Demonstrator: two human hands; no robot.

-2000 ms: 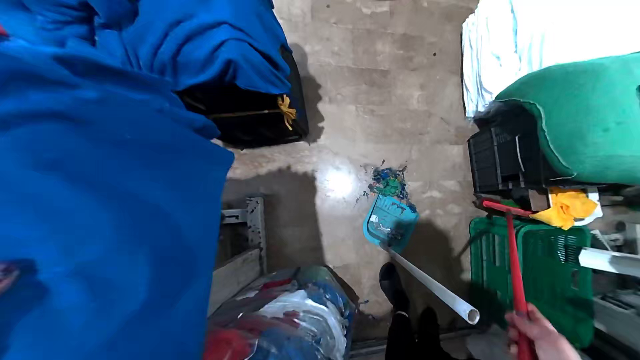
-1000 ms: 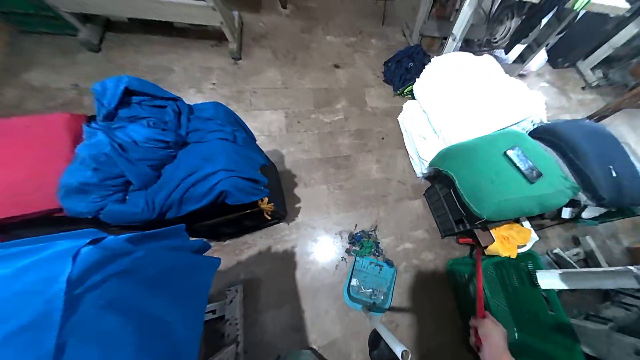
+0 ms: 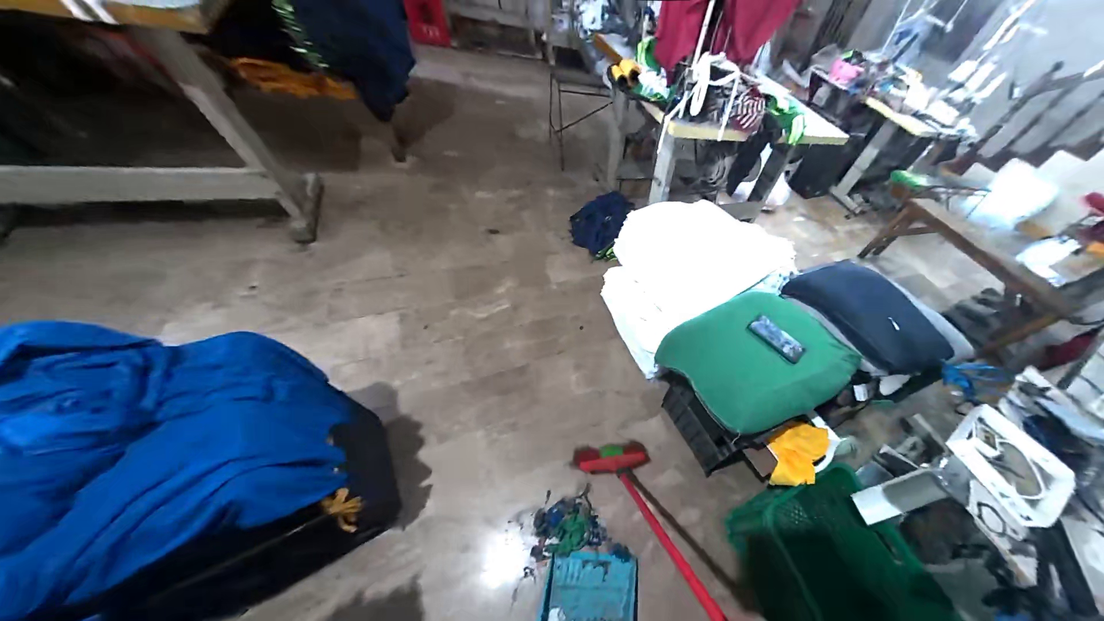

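Observation:
A red broom (image 3: 660, 526) reaches up from the bottom edge. Its red head (image 3: 612, 458), with a green patch on top, is over the floor just beyond a heap of dark and green scraps (image 3: 569, 526). The turquoise dustpan (image 3: 591, 586) is at the bottom edge with its front against the heap. My left hand is not in view. No clear part of my right hand shows; the lower end of the broom handle is cut off by the frame.
Blue cloth (image 3: 216, 414) covers a dark container at left. A green crate (image 3: 828, 543), yellow cloth (image 3: 798, 453), black crate (image 3: 699, 431) and green cushion-like bundle (image 3: 750, 362) stand at right. White cloth (image 3: 690, 259) lies beyond. A table leg (image 3: 233, 129) stands at upper left.
The broom head has moved left from beside the green crate to the floor beyond the scraps. My right hand, earlier on the handle, has left the view. The view has tilted up.

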